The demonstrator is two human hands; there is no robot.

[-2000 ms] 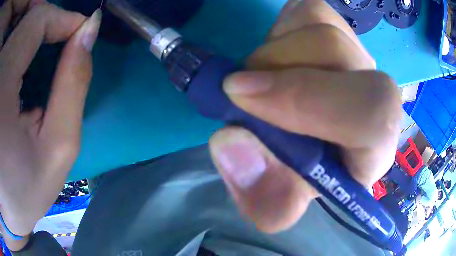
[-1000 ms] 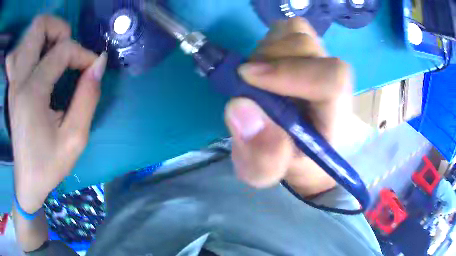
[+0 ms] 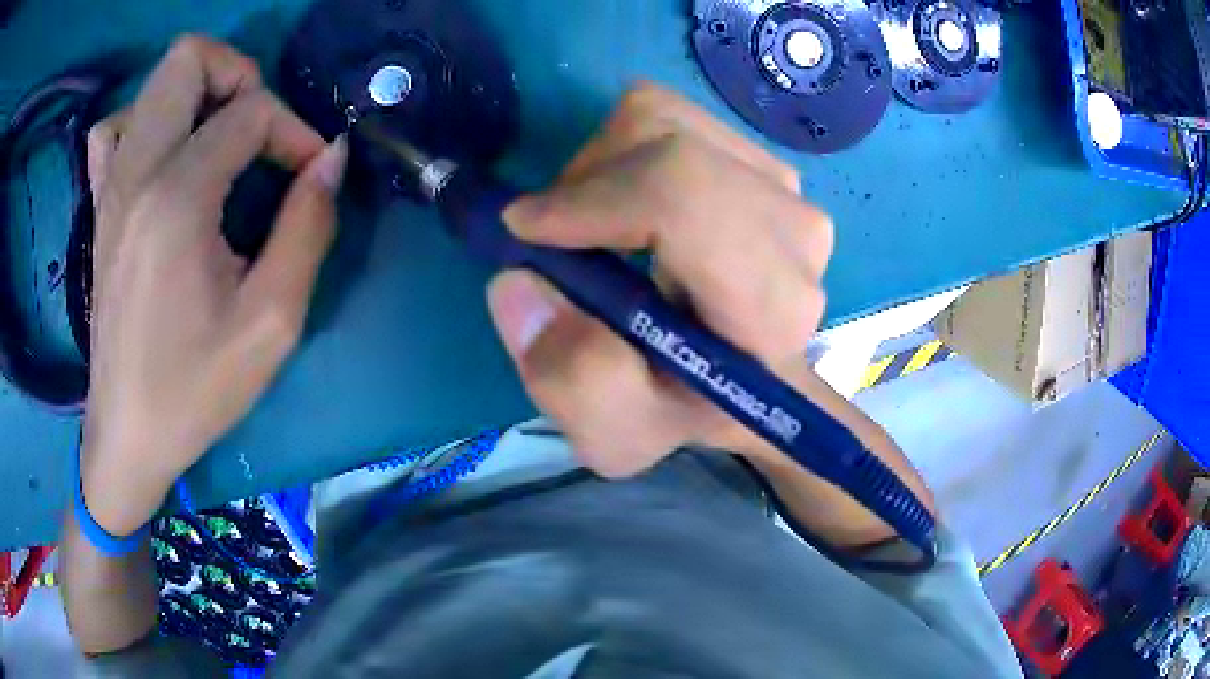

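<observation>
A black speaker plate (image 3: 451, 66) with a bright silver-white centre lies on the blue-green mat at upper left of centre. My right hand (image 3: 677, 265) holds the dark-blue soldering iron (image 3: 717, 378) like a pen, its metal barrel pointing up-left over the plate's lower left part. The tip is close to my left fingertips; contact cannot be told. My left hand (image 3: 219, 252) is at the plate's left edge, thumb and forefinger pinched on a hair-fine lead wire (image 3: 350, 117), hard to make out. A blue wrist strap (image 3: 106, 533) is around my left wrist.
Two more speaker plates (image 3: 849, 80) (image 3: 975, 66) lie at upper right. A black headband frame (image 3: 27, 358) lies at the left. A blue tray (image 3: 1128, 153) stands at far upper right. A parts bin (image 3: 232, 584) is below the bench edge. Cartons (image 3: 1028, 318) and red stools (image 3: 1055, 617) are beyond.
The view has pulled back and shows more of the bench. The iron's barrel has come down to the plate beside my left fingertips, after being held off to the right a second ago.
</observation>
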